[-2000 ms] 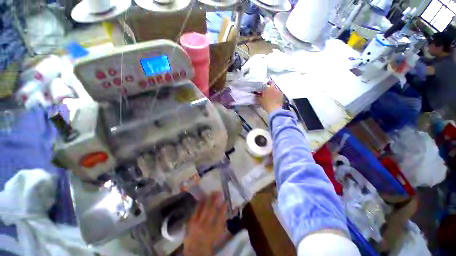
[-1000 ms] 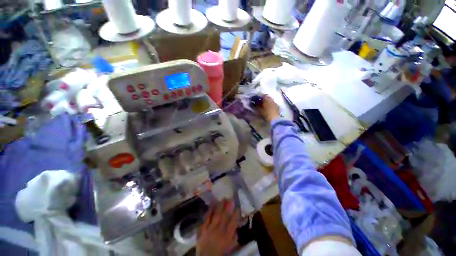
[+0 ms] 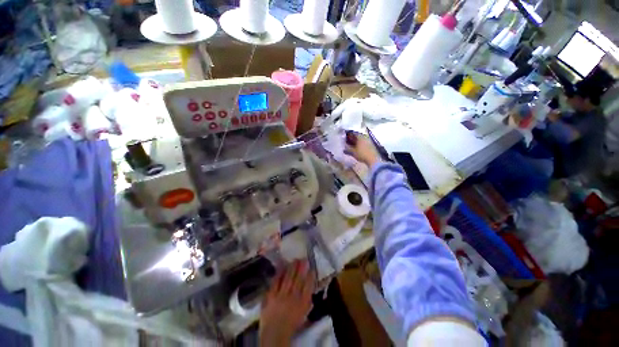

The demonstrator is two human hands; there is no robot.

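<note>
The grey-cream overlock machine (image 3: 261,190) stands in front of me, with its display lit blue and its shiny metal plate (image 3: 153,264) at the lower left. My left hand (image 3: 290,295) lies flat at the table's front edge, fingers extended, holding nothing visible. My right hand (image 3: 362,148) reaches across the table beyond the tape roll (image 3: 353,200). Its fingertips are at a small dark object (image 3: 351,138) beside pale crumpled material (image 3: 337,144); whether they grip it is too blurred to tell. A grey V-shaped metal tool (image 3: 319,247) lies right of the machine.
A black phone (image 3: 410,171) lies right of my right forearm, with dark scissors beside it. White thread cones (image 3: 424,53) stand above the machine. A pink cylinder (image 3: 290,91) is behind it. White cloth (image 3: 44,254) lies at left on purple cloth (image 3: 61,176). A person (image 3: 580,129) sits at far right.
The camera view has shifted, so the machine sits further right than two seconds ago. My right hand stays over the same area with small movements. My left hand remains at the front edge.
</note>
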